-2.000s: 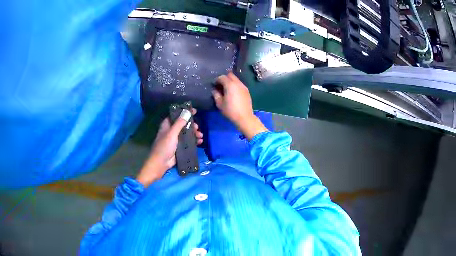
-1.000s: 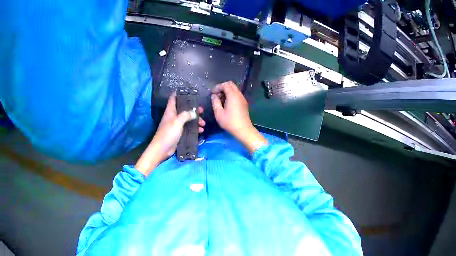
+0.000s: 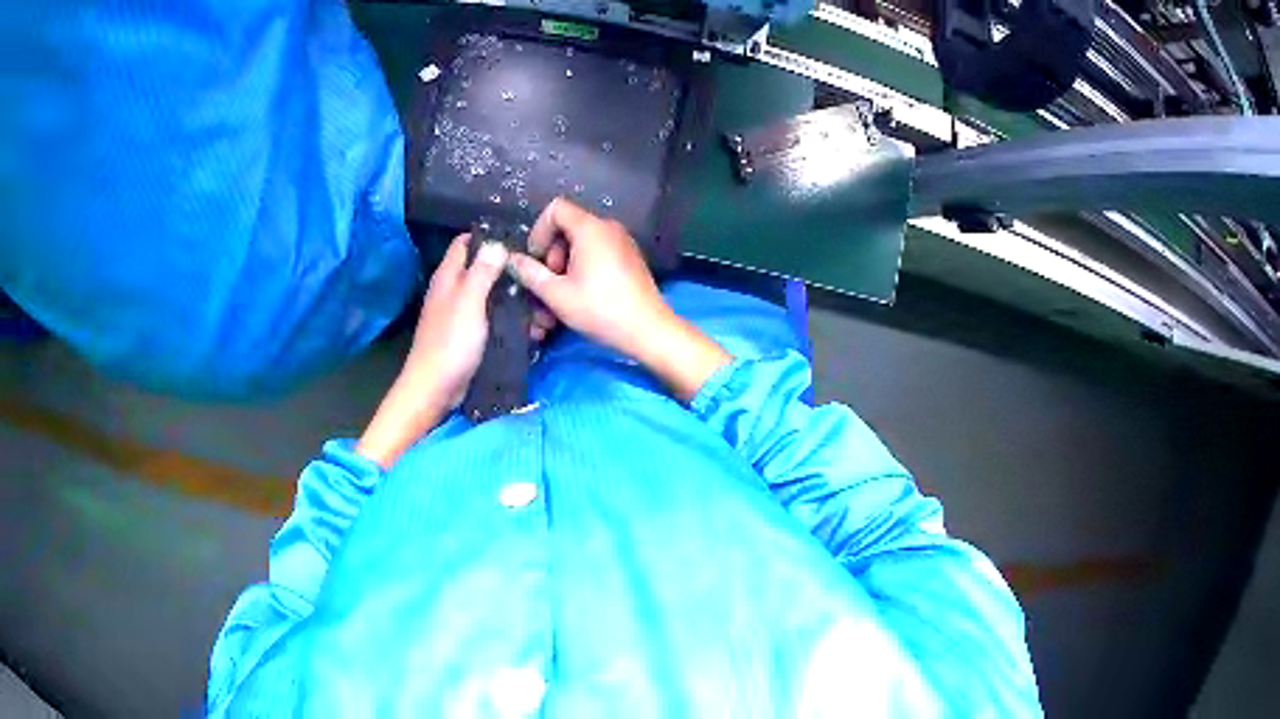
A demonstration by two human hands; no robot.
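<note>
My left hand (image 3: pixel 454 326) is shut around a narrow dark fixture (image 3: pixel 498 368), held upright in the picture near my smock, just below the tray. My right hand (image 3: pixel 591 277) is at the fixture's upper part, its thumb and fingertips close together beside my left thumb. Whether a small part is pinched there cannot be told. The black square parts tray (image 3: pixel 562 124) lies beyond my hands, with many tiny pale components (image 3: pixel 461 138) scattered in it, densest at its left side.
A silvery spare fixture (image 3: pixel 811 148) lies on the green bench (image 3: pixel 842 239) right of the tray. Conveyor rails and a grey crossbeam (image 3: pixel 1109 166) run behind and to the right. A person in a blue smock (image 3: pixel 211 183) is close on my left. A green label (image 3: pixel 569 28) marks the tray's far edge.
My right hand has moved left from over the tray's near edge to the fixture, where its fingers now meet my left thumb. The blue piece at the top edge has gone from view.
</note>
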